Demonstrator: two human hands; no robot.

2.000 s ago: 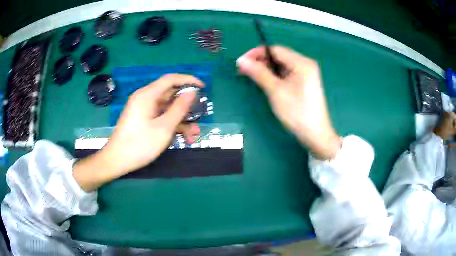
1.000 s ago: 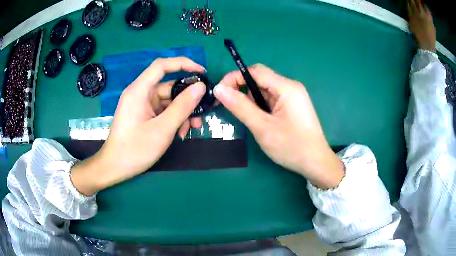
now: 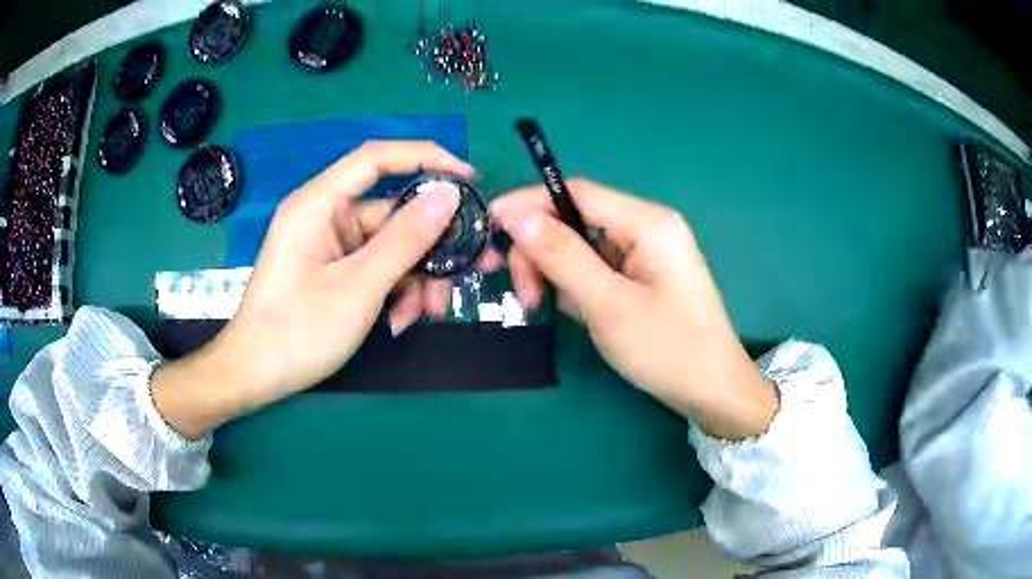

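Note:
My left hand [image 3: 317, 271] holds a round black housing [image 3: 462, 235] upright between thumb and fingers, ringed face partly showing. My right hand [image 3: 645, 294] has slim black tweezers [image 3: 547, 170] tucked in it, pointing up and away. Its thumb and index fingertips are at the housing's right edge; whether they pinch a tiny part cannot be told. Below the hands lie a clear film with whitish pieces [image 3: 201, 294] and a matte black strip [image 3: 453, 357]. A blue film [image 3: 272, 170] lies partly behind my left hand.
Several black housings, one of them at the top [image 3: 325, 37], lie at the upper left. A pile of small red and silvery parts [image 3: 458, 57] is beyond the hands. A parts tray [image 3: 45, 192] stands at left, another [image 3: 998, 198] at far right, near a neighbour's sleeve [image 3: 973, 385].
Since the earlier frames, my right hand has come in from the right to the housing. The housing's face now shows more. The neighbour's raised arm has come down out of the upper right.

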